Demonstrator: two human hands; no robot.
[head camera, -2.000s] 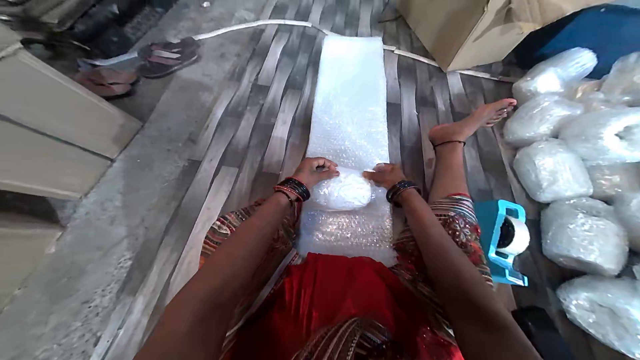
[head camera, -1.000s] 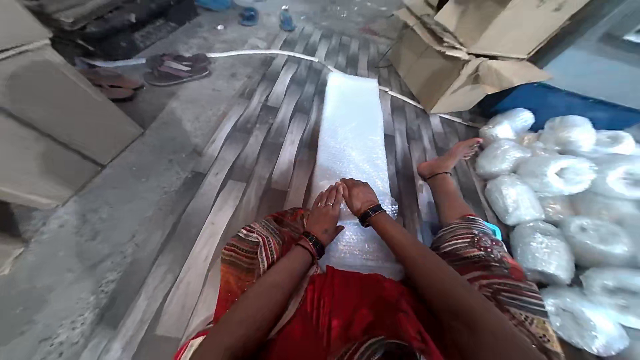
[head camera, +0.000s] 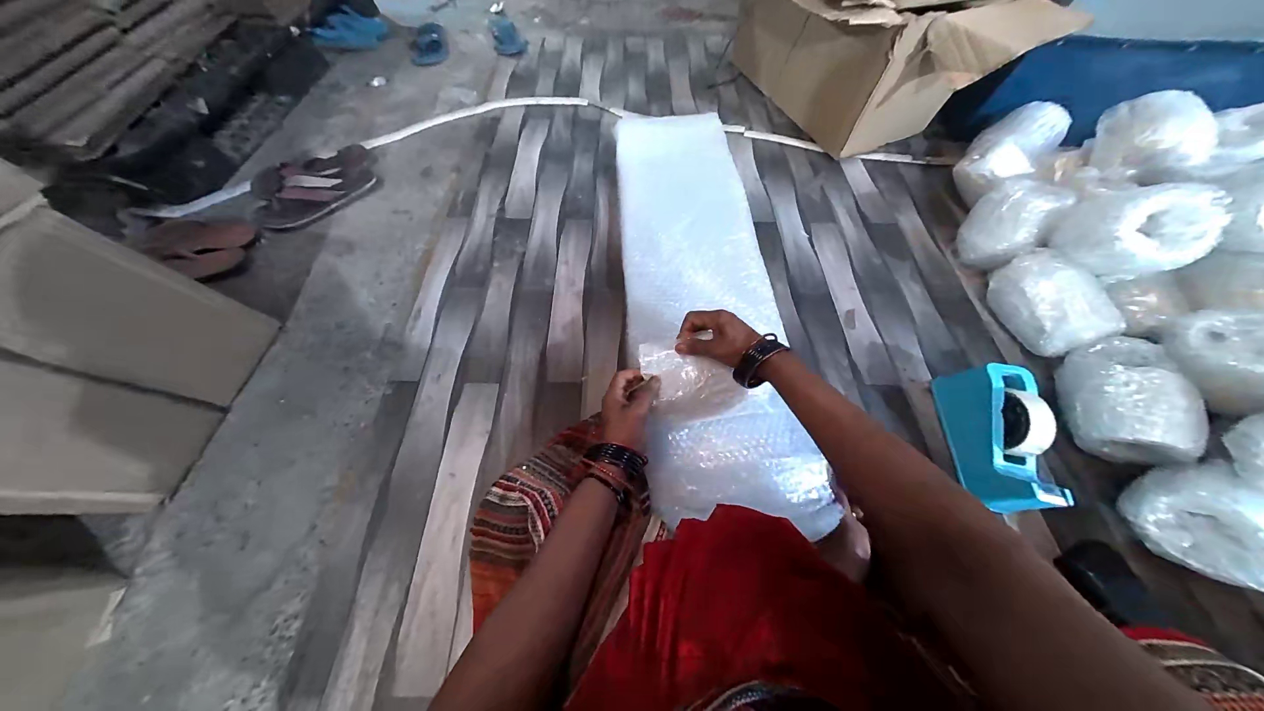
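Note:
A long strip of bubble wrap (head camera: 681, 227) lies on the floor and runs away from my lap. On its near part sits a small clear-plastic-wrapped item (head camera: 696, 385); what is inside cannot be told. My left hand (head camera: 629, 403) pinches the left edge of that plastic with bent fingers. My right hand (head camera: 719, 338) is over the item's upper edge, its fingers curled and gripping the plastic there. Both wrists carry dark bangles.
A blue tape dispenser (head camera: 973, 434) with a white roll stands at my right. Beyond it are several bubble-wrapped bundles (head camera: 1131, 395). An open cardboard box (head camera: 849, 79) is at the back right. Sandals (head camera: 316, 188) and cartons (head camera: 109, 346) lie to the left.
My hands were together on the bubble wrap one second ago; now they are apart, holding the plastic at its left and upper edges.

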